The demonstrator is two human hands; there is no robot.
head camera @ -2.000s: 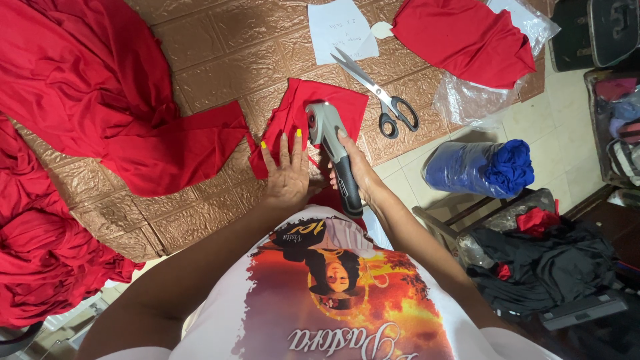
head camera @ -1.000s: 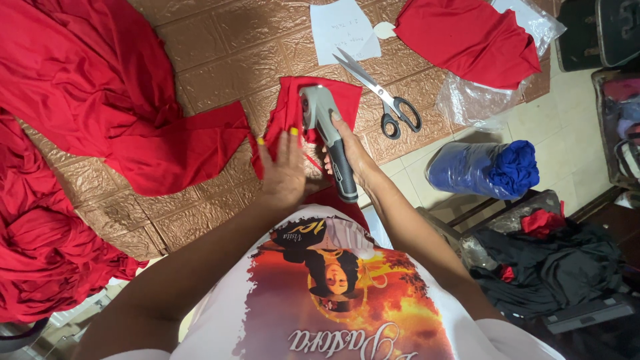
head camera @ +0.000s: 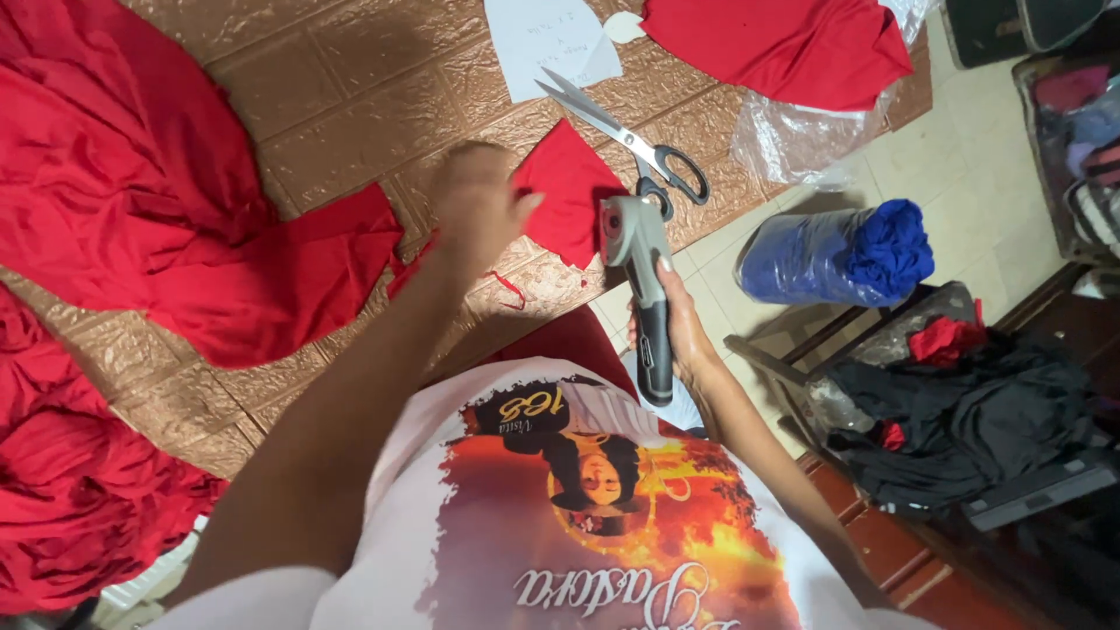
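Observation:
My right hand [head camera: 678,324] is closed around the black and grey handle of an electric rotary fabric cutter [head camera: 646,280], its round head at the table's edge. Beside that head lies a small piece of red fabric [head camera: 569,197]. My left hand [head camera: 479,206] is blurred, over the table just left of this piece; whether it holds anything cannot be told. Metal scissors with black handles [head camera: 626,138] lie partly opened behind the cutter. Thin red scraps [head camera: 510,290] rest near the table's front edge.
Large red fabric [head camera: 192,219] spreads over the left of the brown embossed table covering [head camera: 376,96]. Written paper [head camera: 551,44], more red fabric [head camera: 779,44] and clear plastic [head camera: 787,131] lie at the back. Wrapped blue fabric [head camera: 836,254] and dark cloth [head camera: 962,420] are at right.
The cutter has moved off the small red piece toward the table's front edge. My left hand, earlier spread flat at the fabric's near side, has lifted and moved away to the left.

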